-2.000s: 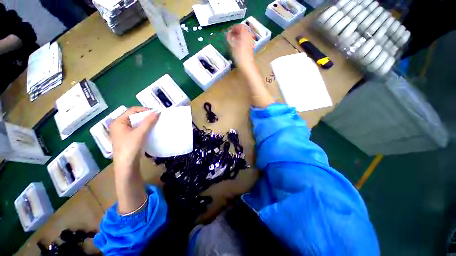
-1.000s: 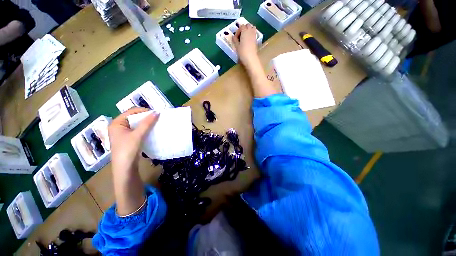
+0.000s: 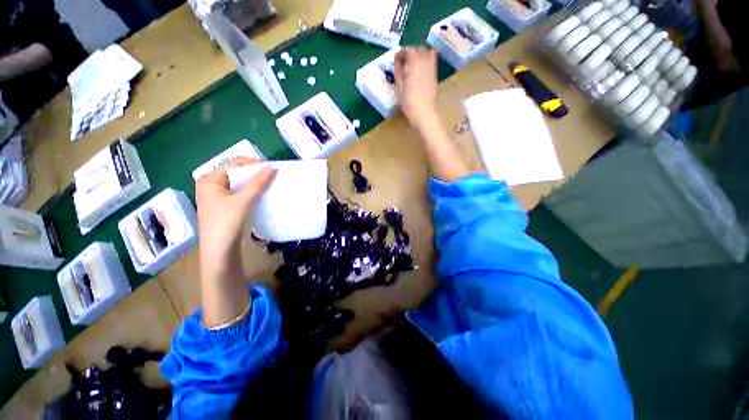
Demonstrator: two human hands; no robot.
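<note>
My left hand (image 3: pixel 222 217) holds a white sheet or stack (image 3: pixel 291 201) between thumb and fingers, above the near bench. My right hand (image 3: pixel 417 78) is over an open white box (image 3: pixel 376 82) at the belt edge; its fingertips reach the box's right side, and whether they hold anything cannot be told. A dark item shows in that box. A heap of black cables (image 3: pixel 345 258) lies on the bench between my arms, with one coiled cable (image 3: pixel 359 176) apart above it. Another open box (image 3: pixel 316 125) to the left holds a black cable.
More open boxes (image 3: pixel 158 230) line the belt. Printed cartons (image 3: pixel 108 184) and an upright white panel (image 3: pixel 250 66) stand on it. White paper (image 3: pixel 513 135), a yellow-black knife (image 3: pixel 538 89) and a wrapped tray of white parts (image 3: pixel 620 61) are at right. More cables (image 3: pixel 111 390) lie lower left.
Since one second ago the view has shifted slightly. My right hand has moved from the box's left part to its right side. My left hand still holds the white sheet.
</note>
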